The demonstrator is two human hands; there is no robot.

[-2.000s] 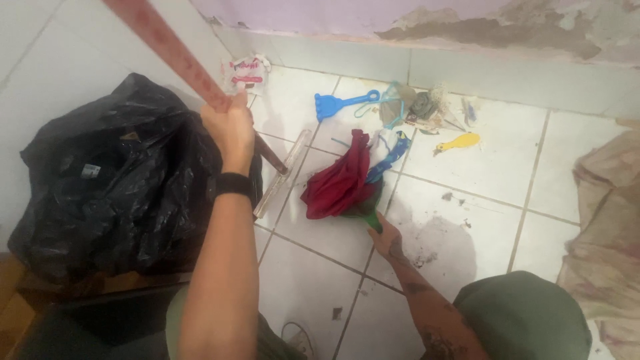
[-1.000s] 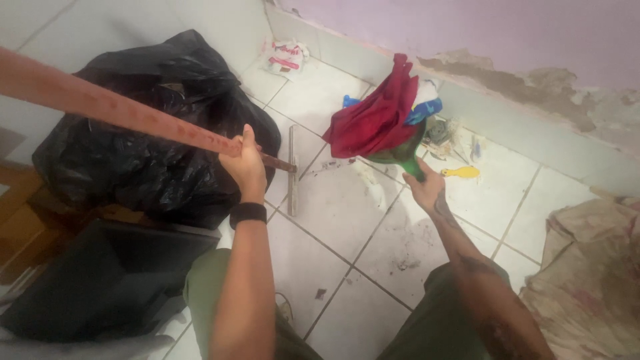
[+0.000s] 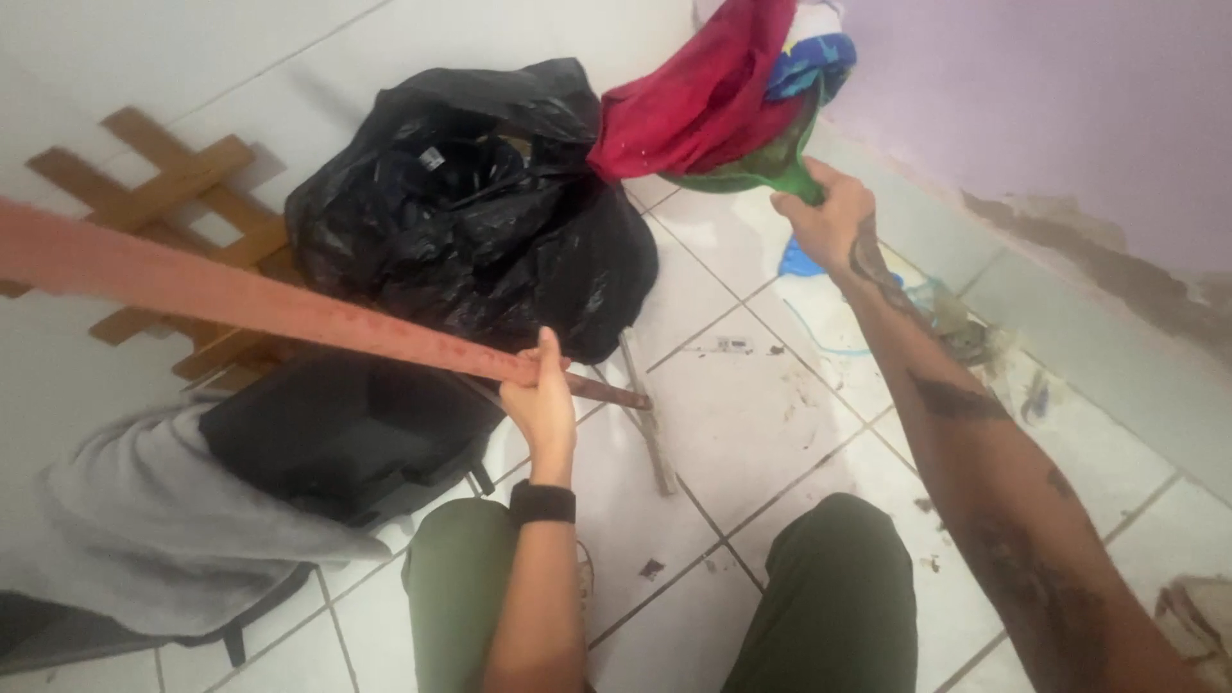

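Note:
My left hand (image 3: 545,397) is closed around a long reddish pole (image 3: 289,306), whose far end meets a thin flat crossbar (image 3: 651,414) on the tiled floor. My right hand (image 3: 835,214) grips the handle of a green dustpan-like scoop (image 3: 760,173), raised above the floor. Over the scoop hang a dark red cloth (image 3: 693,101) and a blue patterned cloth (image 3: 813,65), with something white beside them. The red cloth's lower edge overlaps the right rim of a black plastic bag (image 3: 500,231) in this view; whether they touch, I cannot tell.
Left of the bag, a wooden lattice (image 3: 173,202) leans by the wall. Below are a black container or seat (image 3: 356,433) and a grey cloth (image 3: 183,520). A blue plastic item (image 3: 799,260) and debris (image 3: 962,337) lie near the right wall; dirt bits dot the tiles.
My right hand has lifted the green scoop with the cloths off the floor and carried it over to the black bag. My left hand still holds the pole. The view has swung left.

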